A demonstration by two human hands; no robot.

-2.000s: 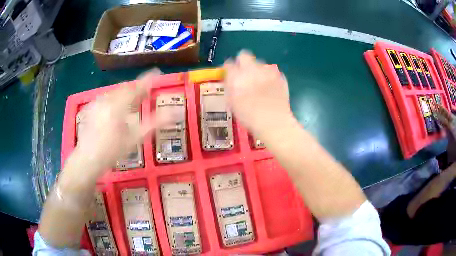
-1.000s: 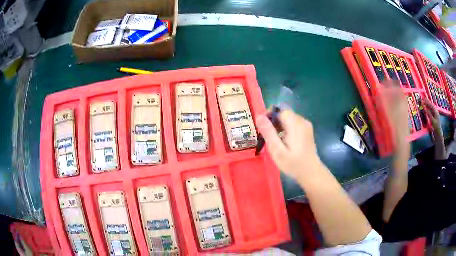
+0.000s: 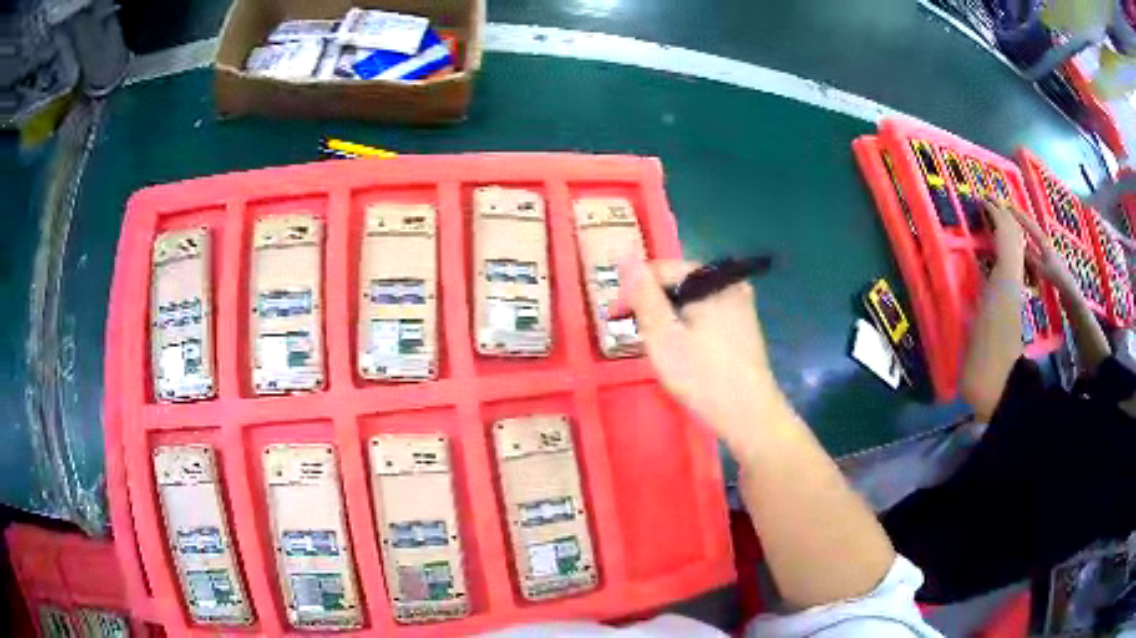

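Note:
A red foam tray lies in front of me in two rows of pockets, with phones back up in all but the near right pocket. My right hand holds a dark marker like a pen over the phone in the far right pocket. The hand hides part of that phone, and I cannot tell whether the marker tip touches it. My left hand is not in view.
Beyond the tray stand an open brown box of white and blue pieces and a yellow pen. At right are stacked red trays, loose phones and another person's arms. More trays show at lower left.
My left hand, blurred over the tray two seconds ago, has left the picture. My right hand now holds the dark marker, which lay beside the box. Far-row phones and the far right phone show uncovered.

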